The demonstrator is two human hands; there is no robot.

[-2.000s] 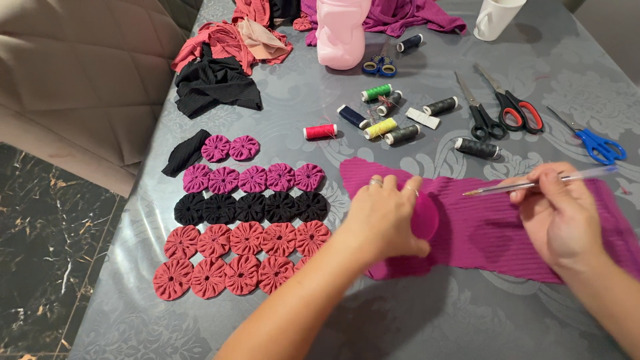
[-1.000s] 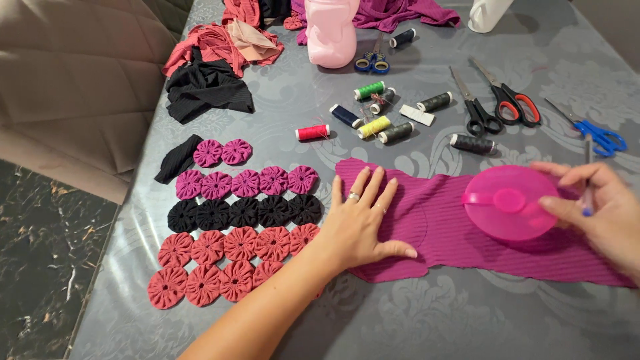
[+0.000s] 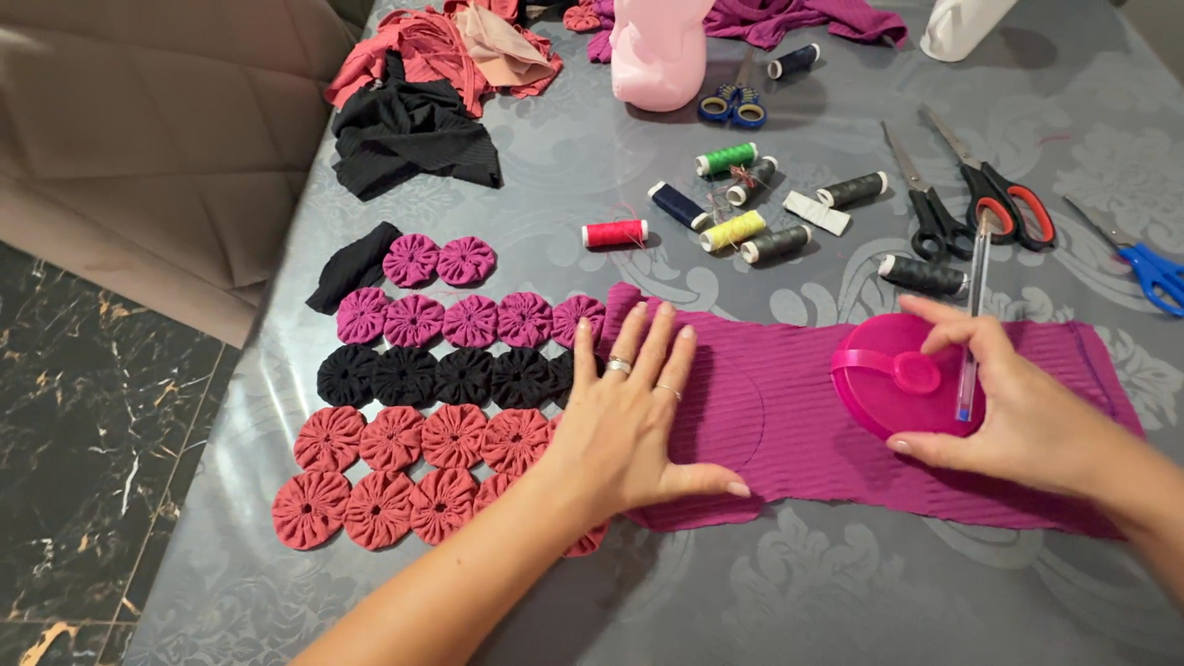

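Ribbed magenta fabric (image 3: pixel 795 398) lies across the table, with a curved drawn line near its left part. My left hand (image 3: pixel 638 416) rests flat on the fabric's left end, fingers spread, holding nothing. A round pink plastic lid (image 3: pixel 879 398) lies on the fabric towards the right; my right hand (image 3: pixel 999 407) grips its right edge between thumb and fingers. A clear ballpoint pen (image 3: pixel 973 324) is also in my right hand, its blue end pointing down over the lid. Rows of gathered fabric yo-yos, magenta (image 3: pixel 470 320), black (image 3: pixel 462 375) and coral (image 3: pixel 453 437), lie left of the fabric, some hidden by my left arm.
Thread spools (image 3: pixel 731 231) lie beyond the fabric. Black-handled scissors (image 3: pixel 934 217), red-and-black scissors (image 3: pixel 1008 199), blue-handled scissors (image 3: pixel 1156 268) and small scissors (image 3: pixel 733 104) lie farther back. A pink bottle (image 3: pixel 659 55), black fabric (image 3: pixel 416 139) and coral scraps (image 3: pixel 416 51) are at the back.
Two seconds ago my left hand was on the lid near the fabric's left end. The lid has since moved right, and my right hand has taken hold of it, the pen still in that hand.
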